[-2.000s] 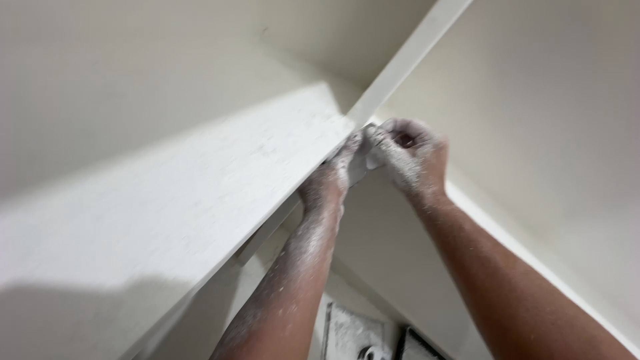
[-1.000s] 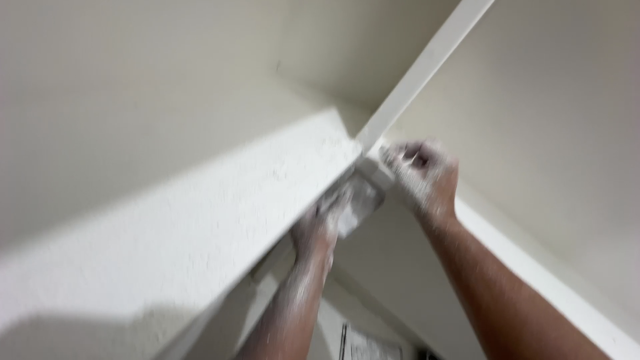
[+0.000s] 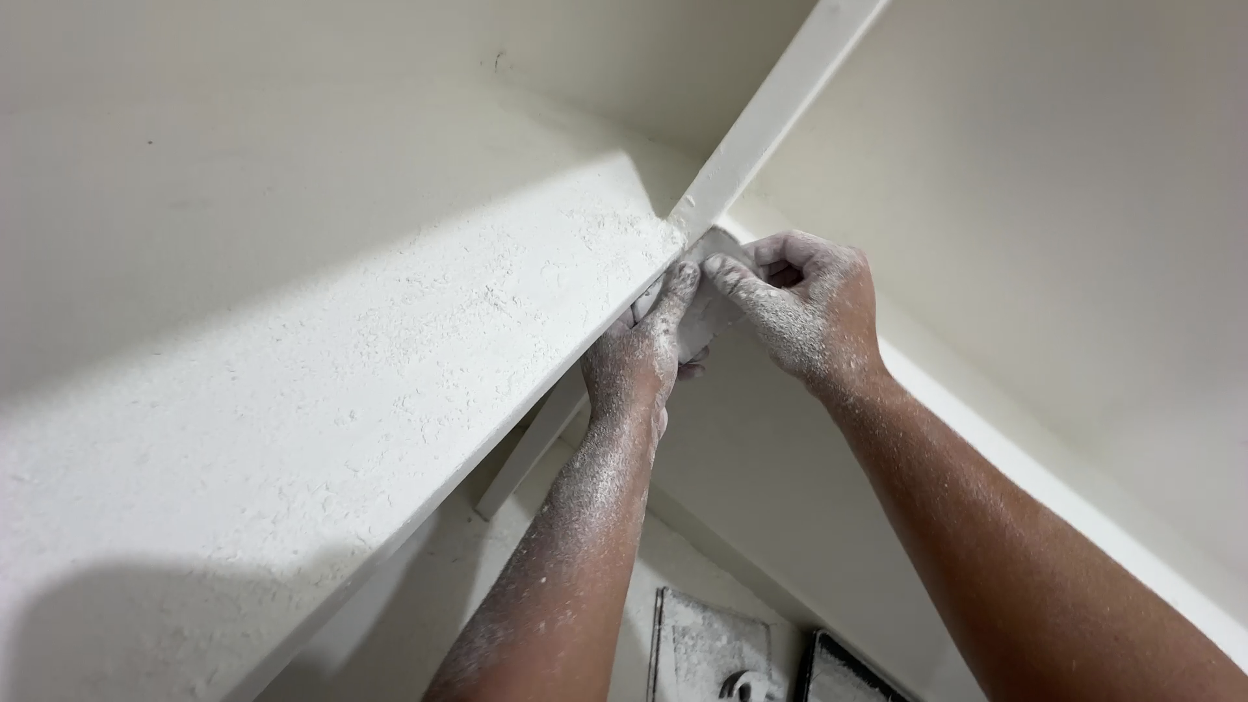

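A thin grey sheet (image 3: 704,317), dusted white, possibly sandpaper, lies between my two hands beside the corner where the white shelf (image 3: 390,380) meets a narrow white upright strip (image 3: 770,107). My left hand (image 3: 648,336) grips the sheet from below, its thumb on the face and some fingers hidden behind. My right hand (image 3: 804,297) pinches the sheet's upper right part between thumb and curled fingers. White powder coats both hands and the left forearm. Fine white crumbs are scattered over the shelf's top.
Below the shelf, a dusty flat plate with a round fitting (image 3: 717,648) rests beside a black-edged tray-like object (image 3: 843,673). A white ledge (image 3: 1053,497) runs under my right forearm along the wall. Another narrow strip (image 3: 534,444) shows under the shelf.
A second ago the left hand held the grey sheet lower, apart from the right hand. Now it is higher by the corner, and the right hand's thumb is on the sheet too.
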